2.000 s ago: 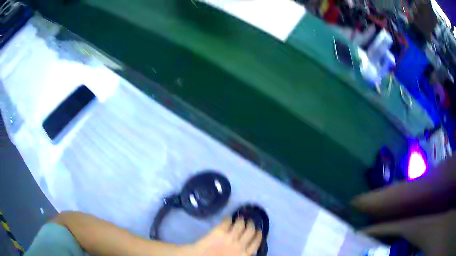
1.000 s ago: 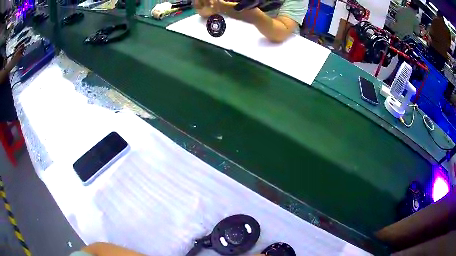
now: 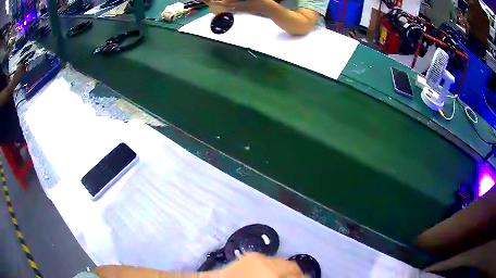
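Observation:
A black headphone set lies on the white foam sheet at the bottom centre. Its left cup shows a round dark face with pale oval spots. A second black cup or baffle lies to its right, cut off by the bottom edge. My left hand is blurred and partly cut off. It reaches in from the lower left and covers the lower part of the left cup and the gap between the two. Its fingertips are hidden, so its grip cannot be told. My right hand is out of the picture.
A phone lies on the foam at left. Beyond is the green belt, with black headphones far left. Across are a person's arms, a phone and a fan. A purple lamp and brown cover are right.
My left hand has come further into view and now lies over the headphone's left cup. The dark disc below the other person's hands has moved slightly left and turned.

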